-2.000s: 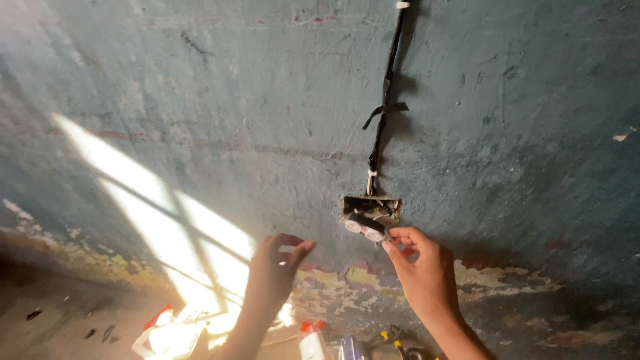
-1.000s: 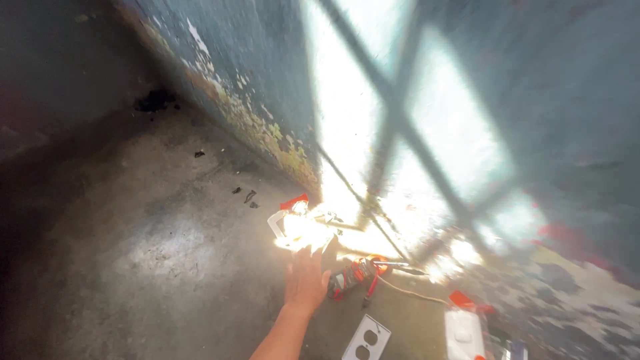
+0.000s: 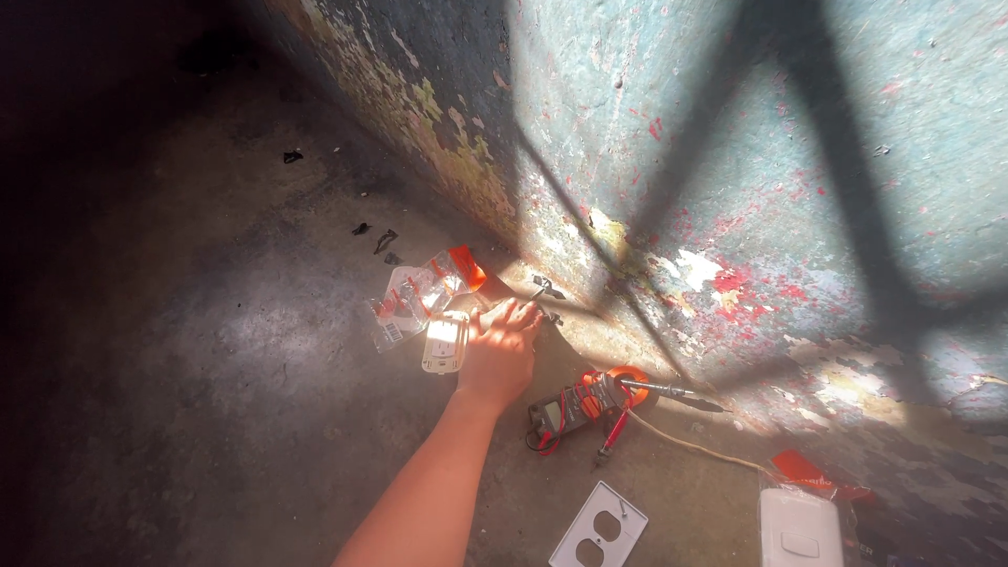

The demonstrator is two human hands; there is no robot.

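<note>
My left hand (image 3: 500, 350) reaches down to the floor near the foot of the wall, fingers together and pointing toward the wall. Its palm side is hidden, so what it may hold cannot be told. Right beside it, on its left, lies a white electrical outlet (image 3: 445, 343). Behind that outlet is a clear plastic package (image 3: 409, 298) with orange parts. A clamp meter (image 3: 579, 404) with red and black leads wound round it lies to the right of my wrist. My right hand is out of view.
A white duplex outlet cover plate (image 3: 599, 526) with a screw on it lies at the bottom. To its right is a white switch (image 3: 800, 529) in clear packaging. A metal rod-like tool (image 3: 657, 387) rests across the meter's orange jaw. The peeling painted wall (image 3: 756, 236) rises behind; dark scraps (image 3: 385, 240) lie on the floor.
The view has swung left and down from the wall box to the floor. My right hand, at the wall box two seconds ago, has left the view. My left hand has come down to the floor.
</note>
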